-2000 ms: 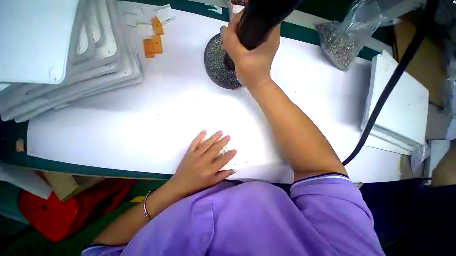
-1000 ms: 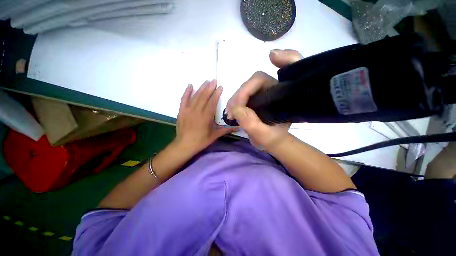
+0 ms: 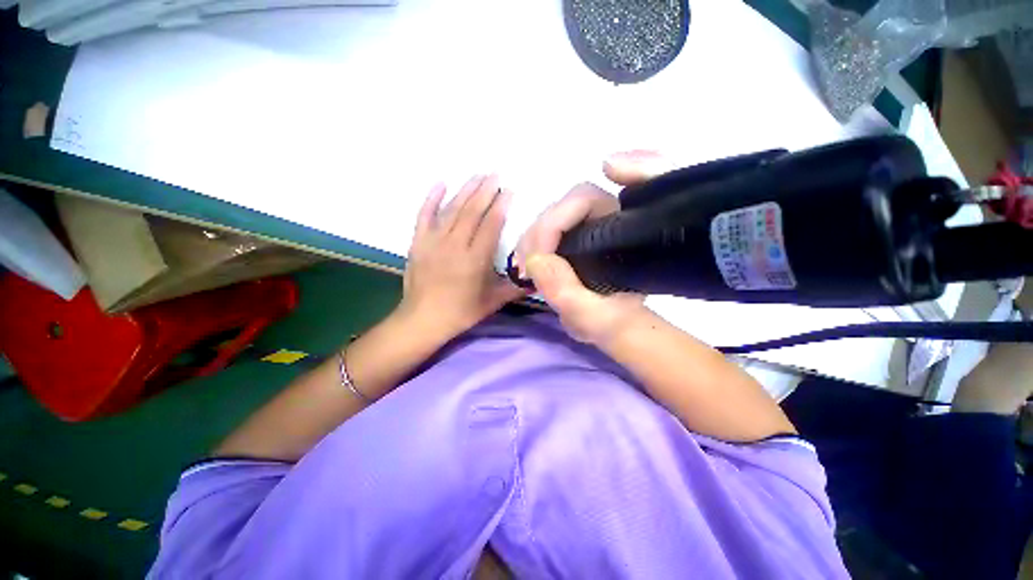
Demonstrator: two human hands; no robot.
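My right hand [image 3: 583, 266] grips the front of the black electric screwdriver [image 3: 770, 227], which lies nearly level and points left. Its dark nose is at the bench's near edge, by my left thumb. My left hand [image 3: 455, 255] lies flat, fingers apart, on the white surface just left of the nose. A white panel under the hands blends into the bench top, and its outline cannot be made out. No screw can be made out at the nose. The round screw dish [image 3: 629, 34] with grey screws sits beyond my right hand.
White stacked panels [image 3: 147, 14] are at the far left. A clear bag of screws [image 3: 850, 62] lies at the back right. A black cord [image 3: 861, 332] runs to the right. A red stool [image 3: 113, 346] stands below the bench at left. Part of another person [image 3: 997, 380] shows at right.
The screwdriver has come from the screw dish to the near edge beside my left hand, swinging level. In the last second its rear end has shifted slightly; both hands stay nearly in place.
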